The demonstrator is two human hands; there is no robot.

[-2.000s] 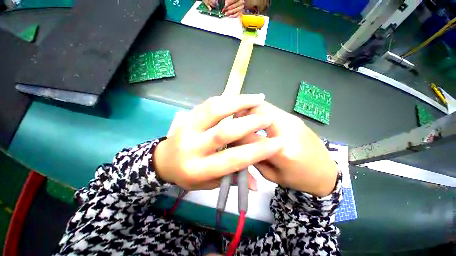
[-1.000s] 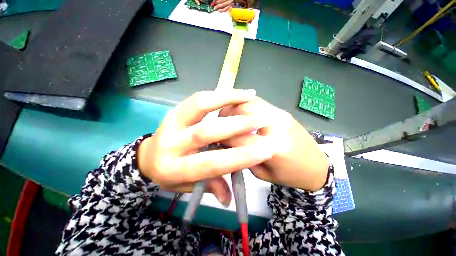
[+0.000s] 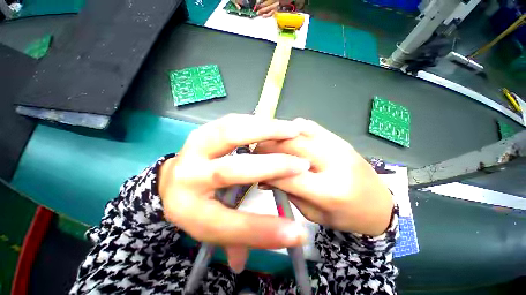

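Observation:
My left hand and my right hand are together at the centre, fingers overlapping. Two grey test probes hang below them. One probe slants down-left below my left hand. The other probe runs down between the hands, near my left thumb; a bit of red shows beside its upper part. The probes' grips are partly hidden by the fingers. White paper lies beneath. A small dark part with a yellow edge shows through the gap; my hands hide most of it.
Green circuit boards lie on the dark belt, one at left, one at right. A yellow strip crosses to an orange object. Black slabs stand left. A metal bar and a gridded sheet are right. Another person's hands are opposite.
The boards have moved right along the belt. My left thumb has swung out across the right-hand probe. The probes' lower ends have spread apart. My hands remain together.

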